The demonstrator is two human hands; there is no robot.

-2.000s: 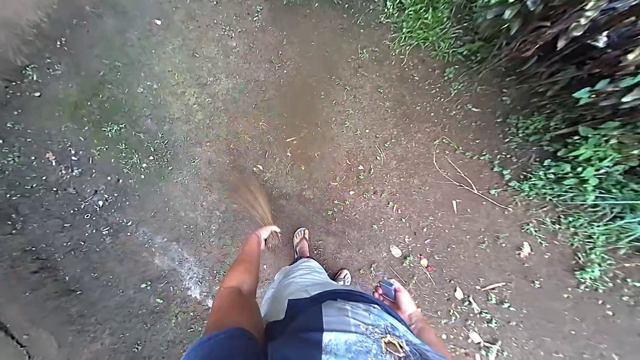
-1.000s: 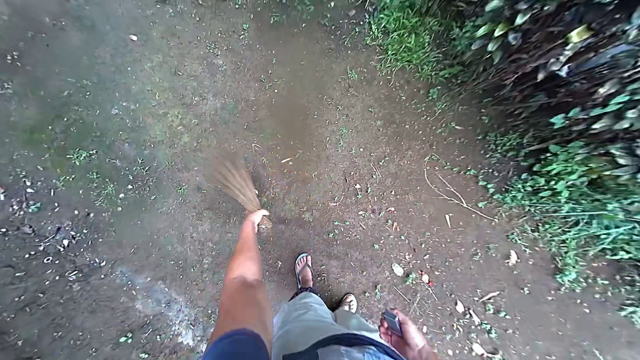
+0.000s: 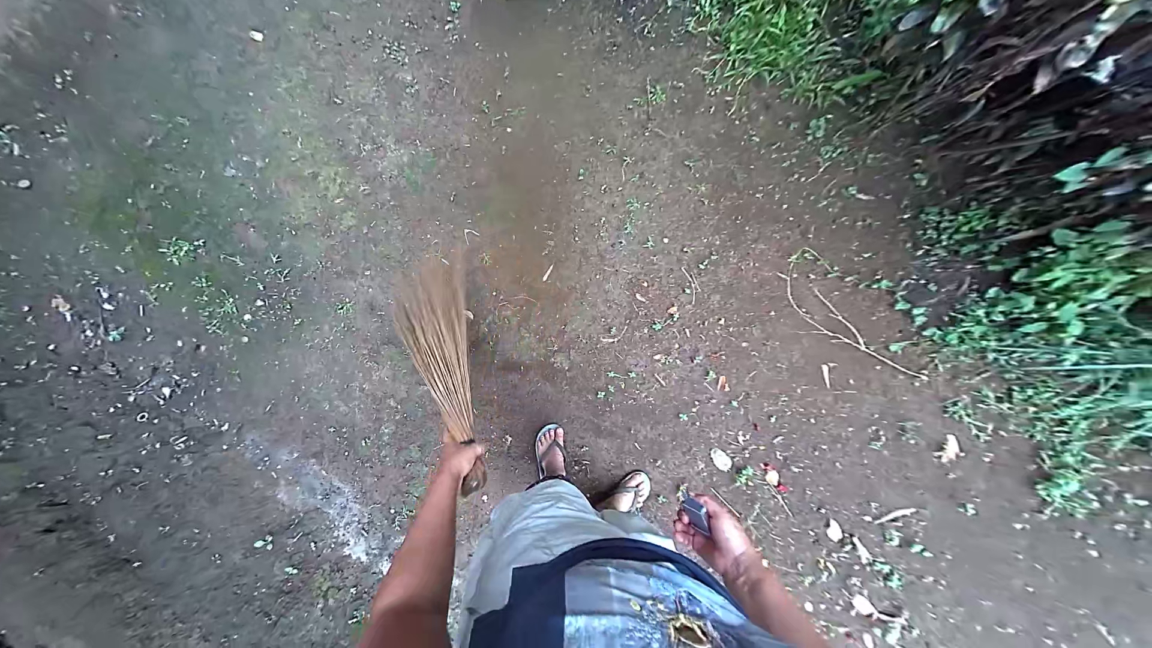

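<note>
A broom of thin brown stalks point(image 3: 441, 346) is held near its bound butt end by my left hand point(image 3: 462, 457). Its bristles fan out ahead over the dirt, blurred toward the tips; whether they touch the ground I cannot tell. My right hand point(image 3: 715, 538), low beside my shorts, has its fingers closed around a small dark rectangular object point(image 3: 695, 515), whose kind I cannot make out. Both feet, in flip-flops, stand on the ground between the two hands.
Bare, damp dirt point(image 3: 576, 198) spreads ahead, with scattered leaves and small weeds. A thin forked twig point(image 3: 841, 328) lies at the right. Leafy plants point(image 3: 1080, 288) and grass point(image 3: 774, 45) border the right side. A whitish patch point(image 3: 328, 499) marks the soil at the left.
The broom's bristles have swung from pointing up-left to pointing more straight ahead, with my left hand still around the butt end. My right hand keeps hold of the dark object.
</note>
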